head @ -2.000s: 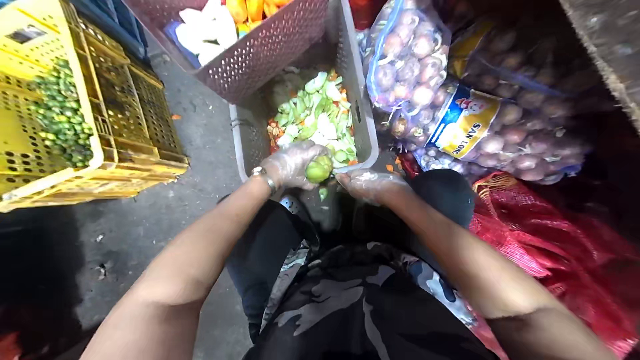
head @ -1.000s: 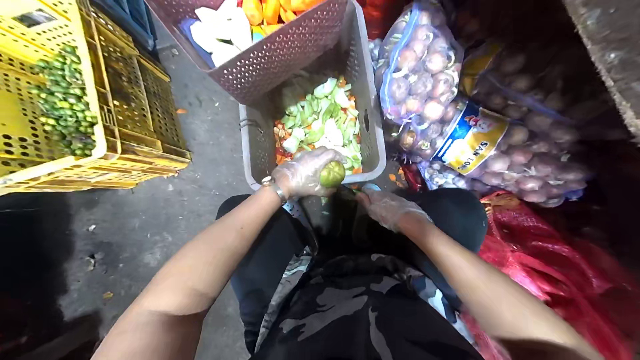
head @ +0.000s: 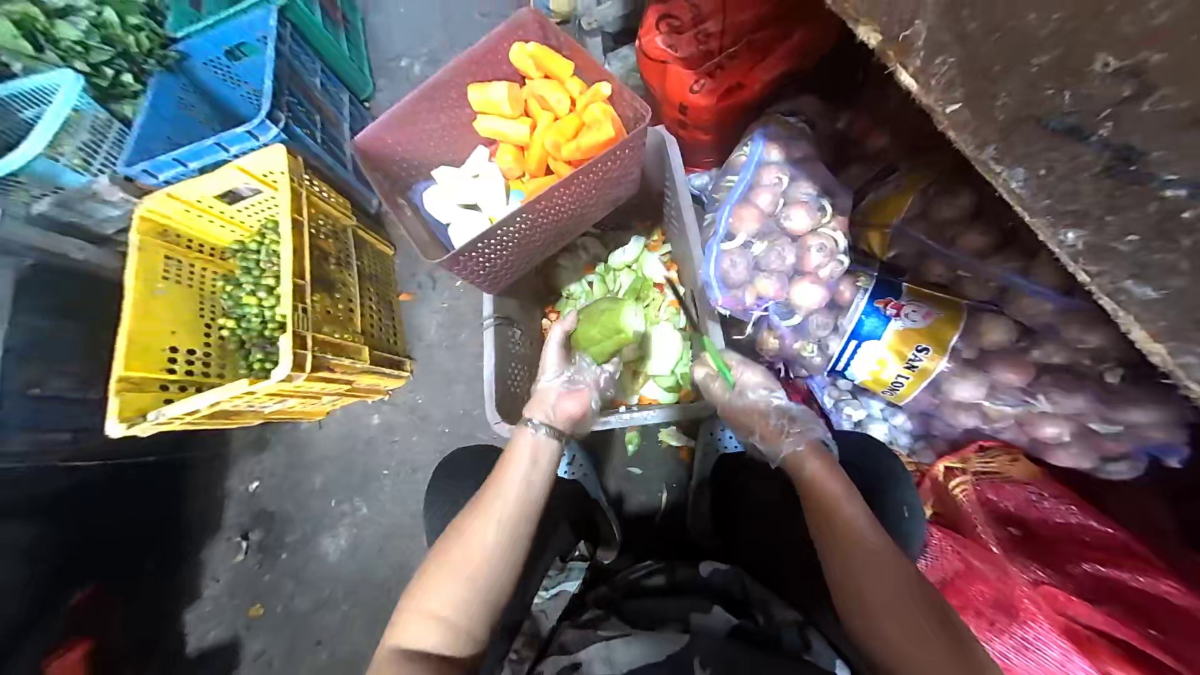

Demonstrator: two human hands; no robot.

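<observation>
My left hand (head: pixel 567 384), in a clear plastic glove, holds a green chayote-like vegetable (head: pixel 607 328) over a grey plastic crate (head: pixel 502 375). My right hand (head: pixel 750 398), also gloved, grips the green handle of a knife (head: pixel 714 358), its dark blade pointing up and away over the crate. Green and orange vegetable peelings (head: pixel 647 272) lie inside the crate. A maroon perforated basket (head: pixel 553 225) rests across its far end, bearing peeled carrots (head: pixel 548 117) and white peeled pieces (head: pixel 466 199).
At left stand a yellow crate (head: pixel 202 403) with small green fruits (head: pixel 253 300) and a blue crate (head: pixel 202 117). Mesh bags of onions (head: pixel 783 234) lie at right, near a red mesh sack (head: pixel 1041 562) and a rough brown edge (head: pixel 1022 187) at upper right.
Both hands have moved forward over the crate and the vegetable is now above the peelings. The knife blade shows now. The view has shifted to take in more of the far side.
</observation>
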